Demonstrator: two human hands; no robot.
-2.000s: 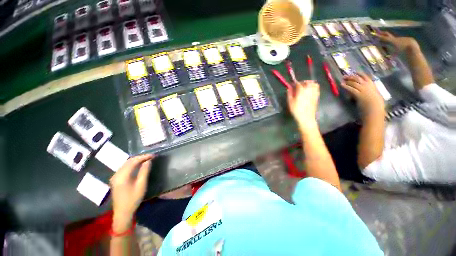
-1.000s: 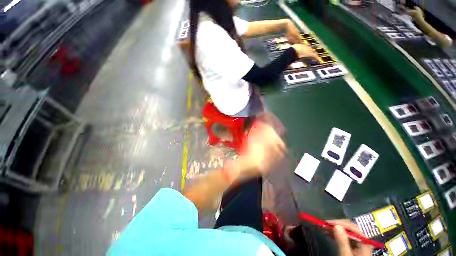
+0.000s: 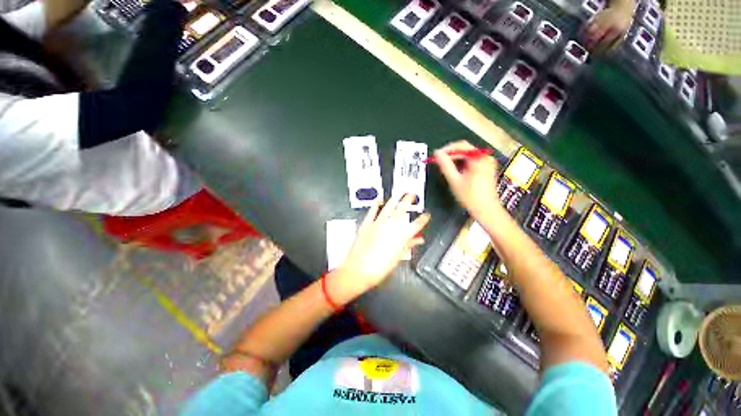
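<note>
Two white keypad phones lie face down side by side on the dark green bench, the left one (image 3: 362,171) and the right one (image 3: 410,166). My left hand (image 3: 378,244) rests at the lower end of the right phone with its fingers spread, partly hiding it. My right hand (image 3: 473,183) holds a slim red pen or screwdriver (image 3: 465,153), its tip at the upper part of the right phone. A plain white rectangle (image 3: 339,240) lies left of my left hand. A second white rectangle is mostly hidden under that hand.
A clear tray (image 3: 520,348) of yellow-bordered phones lies right, partly behind my right forearm. A co-worker's dark sleeve (image 3: 134,81) and red stool (image 3: 183,231) are at left, near another phone tray (image 3: 199,91). Phone backs (image 3: 479,57) lie beyond the bench strip. A fan (image 3: 723,337) stands lower right.
The view has swung back over the two face-down phones. My left hand has come onto the right phone's lower end. My right hand has brought the red tool to that phone.
</note>
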